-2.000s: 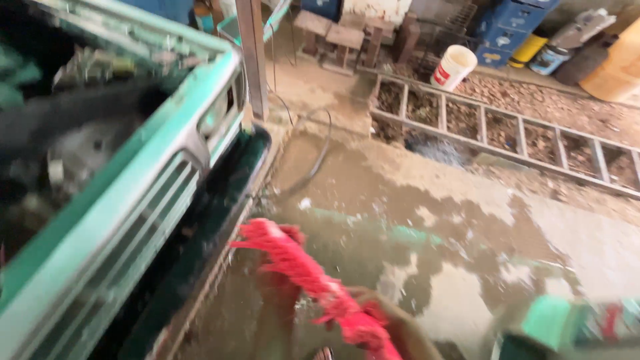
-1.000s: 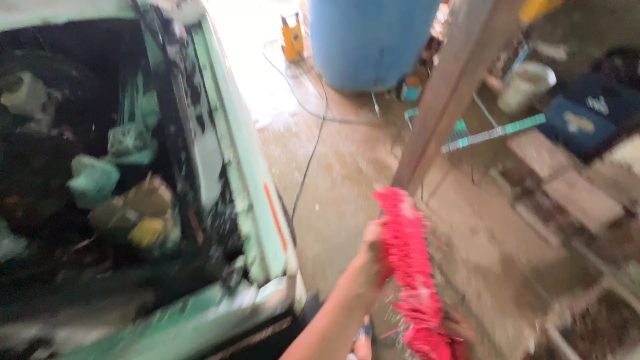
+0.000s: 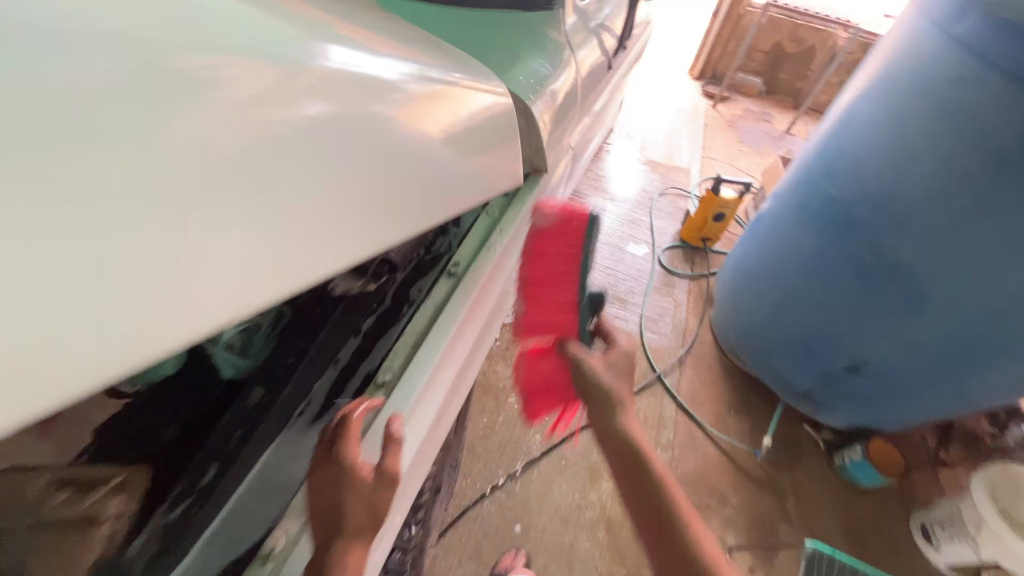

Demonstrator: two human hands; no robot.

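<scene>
My right hand (image 3: 604, 372) grips a brush with red bristles (image 3: 550, 300) and a dark back, held upright beside the car's fender. With fingers apart, my left hand (image 3: 354, 472) is at the pale green fender edge (image 3: 424, 376); whether it touches the metal I cannot tell. The car's hood (image 3: 240, 160) is partly raised above the dark engine bay (image 3: 320, 360), where a cardboard piece (image 3: 72, 512) lies at the lower left. Part of the brush back is hidden by my right hand.
A large blue barrel (image 3: 880, 240) stands at the right, beside a yellow pressure washer (image 3: 714, 212). A hose (image 3: 652, 296) loops over the wet floor. A white bucket (image 3: 972, 520) and a can (image 3: 868, 462) are at the lower right.
The view has swung along the car's side. The hood now spans the upper left, over the engine bay. My left hand shows apart from the brush, at the fender edge.
</scene>
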